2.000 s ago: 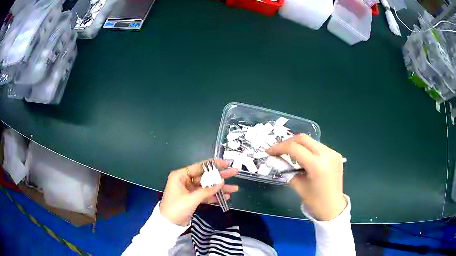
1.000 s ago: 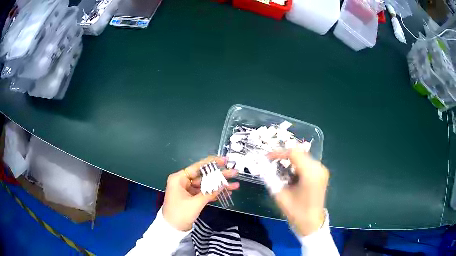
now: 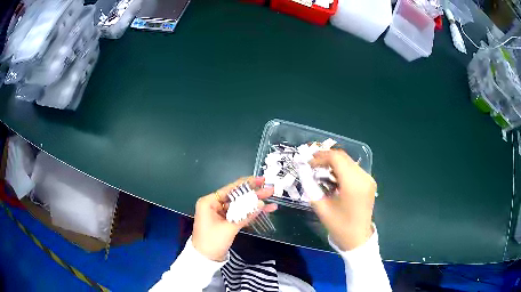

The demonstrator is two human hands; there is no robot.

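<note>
My left hand (image 3: 220,219) holds a fanned bunch of thin silver stems with white tabs (image 3: 243,206) between thumb and fingers, just in front of the bench edge. Dark stem ends show at the top and thin stems stick out below. A clear plastic tub (image 3: 320,130) sits on the bench, holding jumbled white-tabbed parts (image 3: 277,173). My right hand (image 3: 347,197) is over the right side of the tub, fingertips down among the parts. A thick white covering shows on its thumb. Whether the fingers grip a part or a tool is too blurred to tell.
Clear plastic boxes (image 3: 60,63) are stacked at the left. A tub of parts (image 3: 117,17), a flat scale (image 3: 157,21), a red tray (image 3: 305,9) and whitish containers (image 3: 363,17) stand at the back. Bagged parts (image 3: 497,80) lie at the right. A carton (image 3: 74,197) is below left.
More stems are fanned in my left hand than two seconds ago. My right hand has moved left over the tub, and the slim tool end seen earlier no longer shows. The view has shifted slightly.
</note>
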